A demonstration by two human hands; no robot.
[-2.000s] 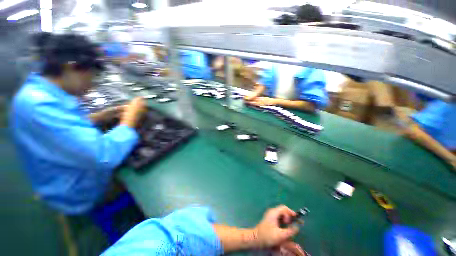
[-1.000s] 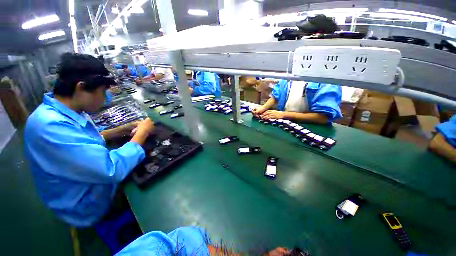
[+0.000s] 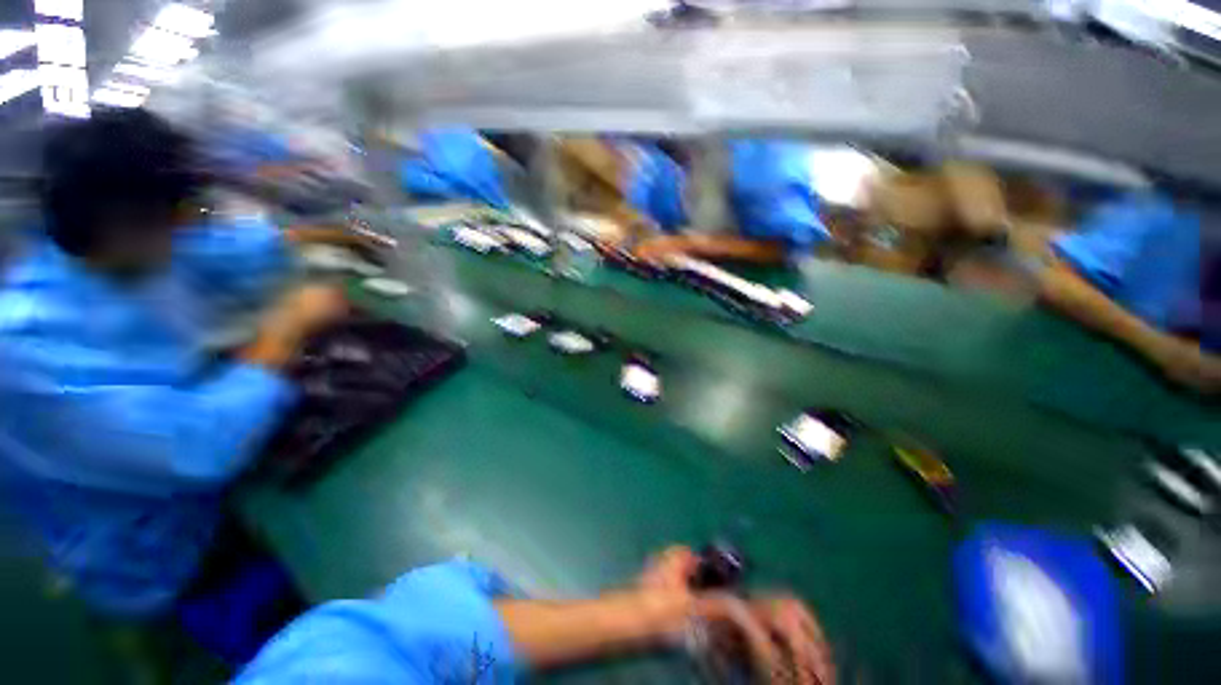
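Note:
The view is strongly blurred. My left hand [image 3: 666, 589] is at the bottom centre, its fingers closed on a small dark phone [image 3: 719, 566]. My right hand [image 3: 783, 640] is just right of it, partly cut off by the bottom edge, fingers bent close to the phone. Whether it holds a part is too blurred to tell. A blue bin [image 3: 975, 589] with a white heap inside stands to the right of my hands.
White-backed phones [image 3: 640, 381] lie along the green bench [image 3: 455, 495], one nearer [image 3: 814, 438]. A yellow-framed phone [image 3: 924, 466] lies behind the bin; more phones [image 3: 1135, 555] lie right. A worker [image 3: 121, 361] sits left at a black tray [image 3: 362, 381]. Other workers sit across.
The view has turned right and dipped, so bench and phones appear shifted left. My hands, mostly below the edge a second ago, show again, and the blue bin has come into view.

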